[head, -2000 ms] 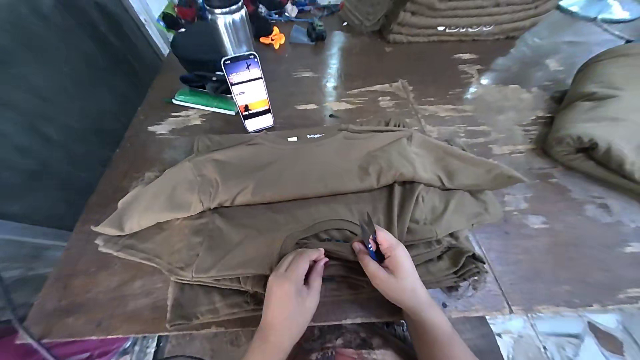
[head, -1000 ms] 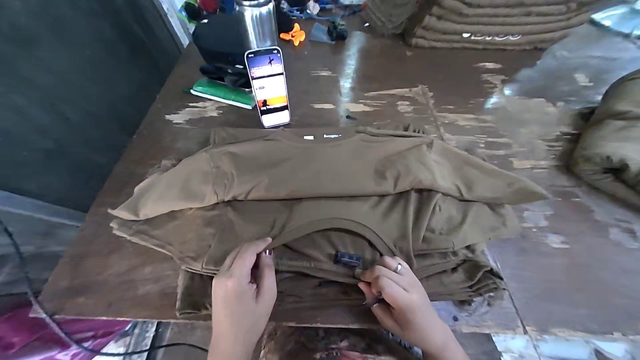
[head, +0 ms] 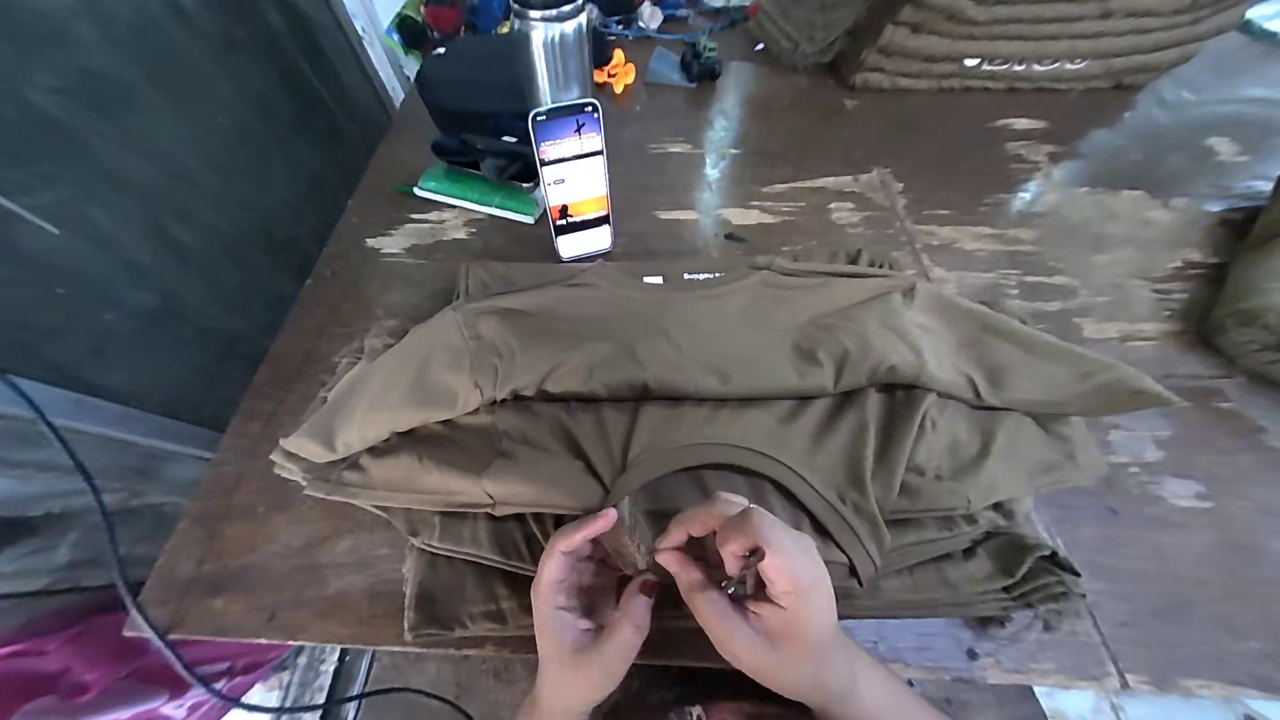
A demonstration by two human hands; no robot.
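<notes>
Olive-brown T-shirts lie in overlapping layers on the wooden table. At the near side, one shirt's round ribbed neckline lies opened toward me. My left hand has a fold of the brown fabric at the neckline between thumb and forefinger. Close on its right, my right hand pinches with thumb and forefinger at the same fabric; whether a thread is between the fingertips is too small to tell. A small metal tool sits in its curled fingers, mostly hidden.
A lit smartphone stands upright beyond the shirts, beside a green-and-white object, a steel bottle and a black bag. Folded brown garments are stacked at the back right. A black cable hangs at the left.
Two seconds ago small blue-handled scissors pointed up from my right hand; now the fingers curl around a mostly hidden metal tool. My hands have come closer together at the neckline since one second ago.
</notes>
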